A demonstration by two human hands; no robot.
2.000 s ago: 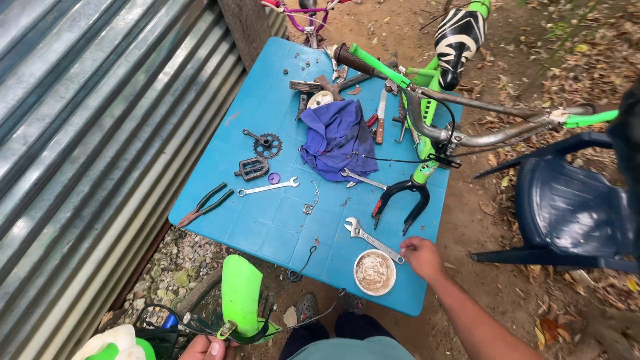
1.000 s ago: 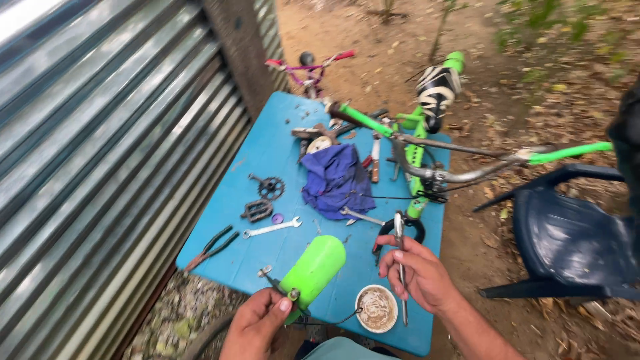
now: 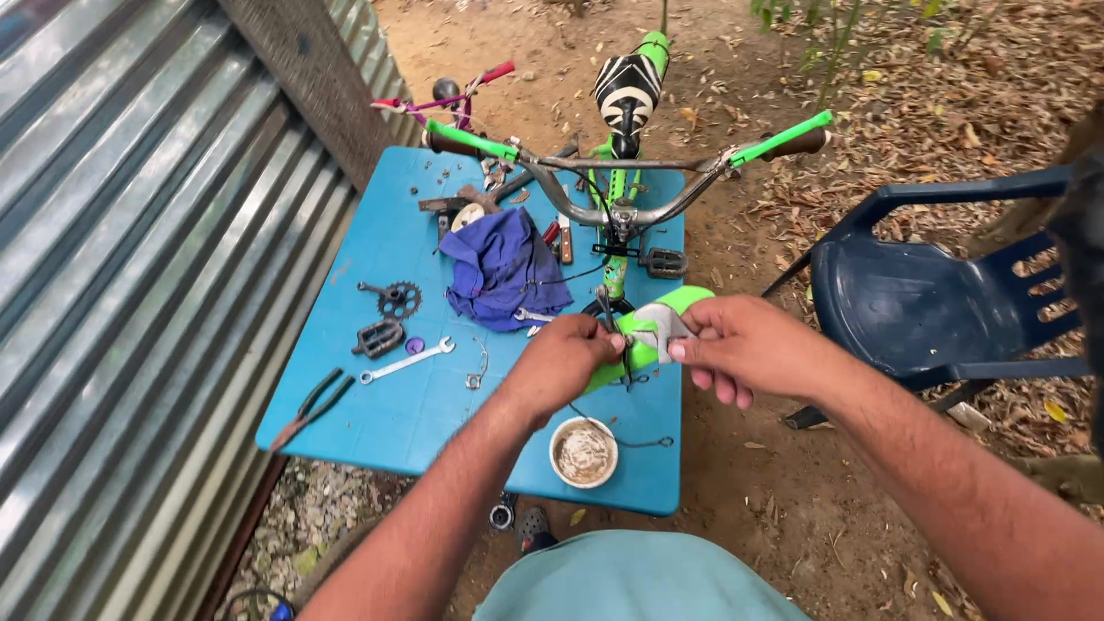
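Note:
My left hand [image 3: 565,358] grips a green plastic bicycle mudguard [image 3: 688,298] by the metal wire stay and fitting at its middle. Between the thumb and fingers of my right hand [image 3: 733,349] is a grey piece [image 3: 660,326], cloth or paper, lying against the mudguard. Just beyond my hands stands a green bicycle frame [image 3: 615,276] with chrome handlebars [image 3: 565,203]. Below my left hand is a white bowl of brownish paste [image 3: 584,453]. A blue cloth [image 3: 504,267] lies on the blue table [image 3: 345,431], a partly hidden wrench [image 3: 533,316] at its edge.
On the table's left are pliers [image 3: 310,408], a combination wrench [image 3: 408,360], a pedal [image 3: 379,338] and a crank with chainring [image 3: 398,299]. A hammer [image 3: 444,204] lies farther back. Corrugated metal wall [image 3: 172,259] stands left, a dark blue plastic chair [image 3: 897,293] right.
The mudguard has come up from the lower left to above the table, in front of me. An adjustable wrench was in my right hand one second ago; now that hand holds the grey piece.

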